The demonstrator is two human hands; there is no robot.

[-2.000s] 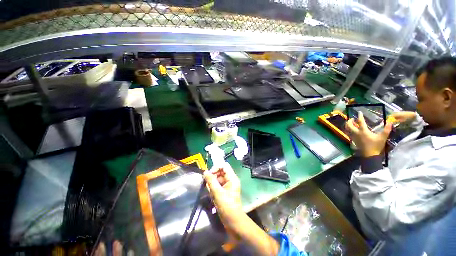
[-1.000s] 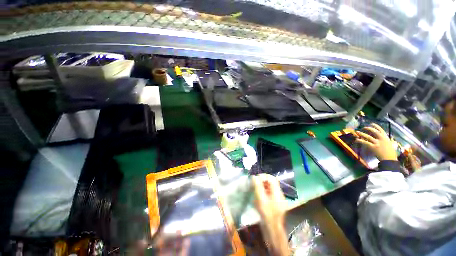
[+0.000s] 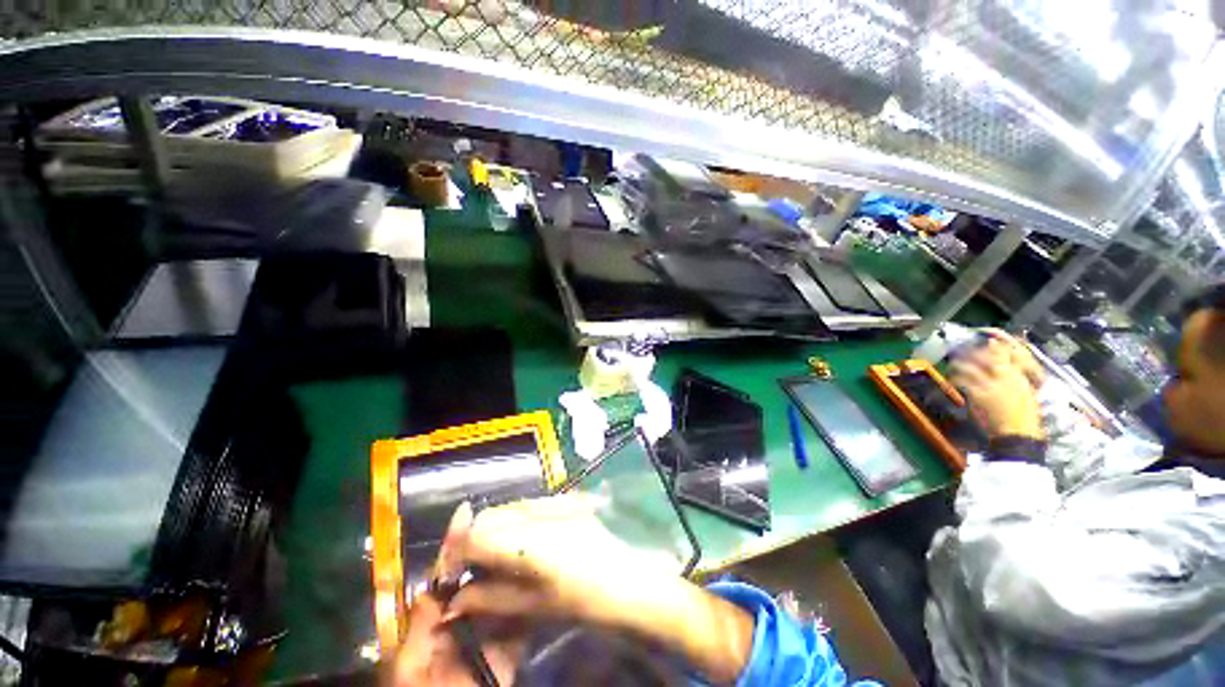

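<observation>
The orange jig point(image 3: 386, 537) lies on the green mat with a dark, glossy display panel point(image 3: 470, 483) inside. A clear cover glass with a thin black border point(image 3: 685, 526) is raised to the jig's right, partly behind my right forearm. My right hand point(image 3: 517, 550) reaches left across the glass and over the jig, its fingertips bent together near a dark edge strip. My left hand point(image 3: 437, 647) is at the bottom, cut off by the picture edge, with its fingers around that edge strip. The fingertips of both hands nearly meet. Blur hides whether my right fingers pinch anything.
Stacked dark panels point(image 3: 222, 497) stand at left. A white bottle point(image 3: 611, 369) with white crumpled tissues point(image 3: 584, 427), a dark screen point(image 3: 723, 450), a blue pen-like stick point(image 3: 798, 436) and a pale-faced screen point(image 3: 849, 436) lie rightward. A parts tray point(image 3: 672, 330) is behind. A neighbour point(image 3: 1061, 537) works at right.
My right hand moved from beside the jig, left across it. The black-bordered glass, over the jig two seconds ago, now shows to its right. The neighbour's hands moved over their own jig.
</observation>
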